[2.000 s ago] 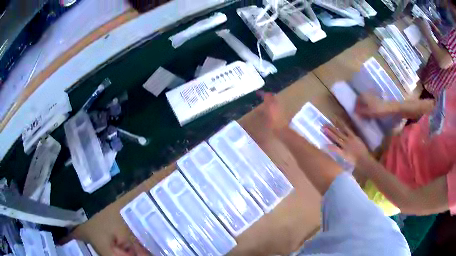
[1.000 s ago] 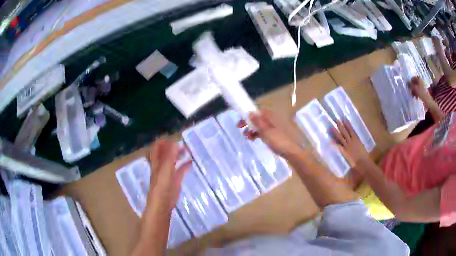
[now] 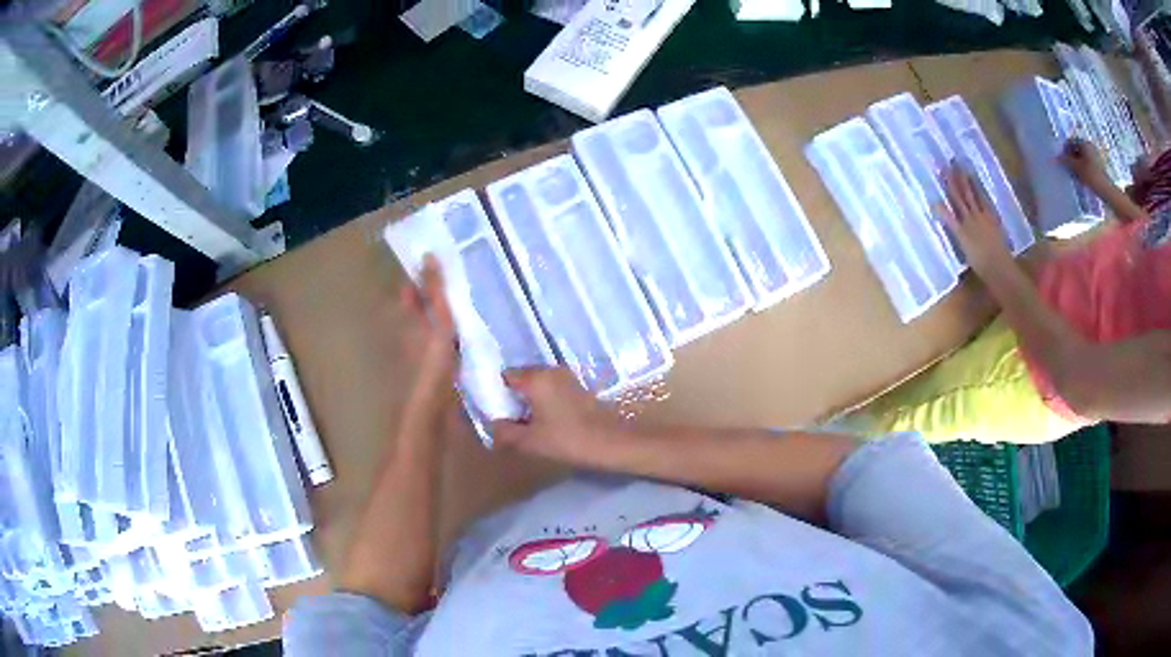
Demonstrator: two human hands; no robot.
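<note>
A white wrapped device (image 3: 460, 308) lies slantwise over the leftmost of several translucent blister trays (image 3: 616, 257) in a row on the brown cardboard. My left hand (image 3: 434, 315) is at the upper left side of the wrapped device, its fingers against it. My right hand (image 3: 546, 411) grips the lower end of the wrapped device near the tray's near end. The other trays in the row look empty.
Stacked trays (image 3: 116, 424) fill the left side, with a white pen-like stick (image 3: 295, 398) beside them. A metal bracket (image 3: 141, 167) stands at upper left. A printed white box (image 3: 604, 58) lies on the green surface. A coworker's hand (image 3: 976, 218) touches trays at right.
The view has shifted down and left. The white wrapped device has moved from above the printed box to the leftmost tray. Both hands have come together around it.
</note>
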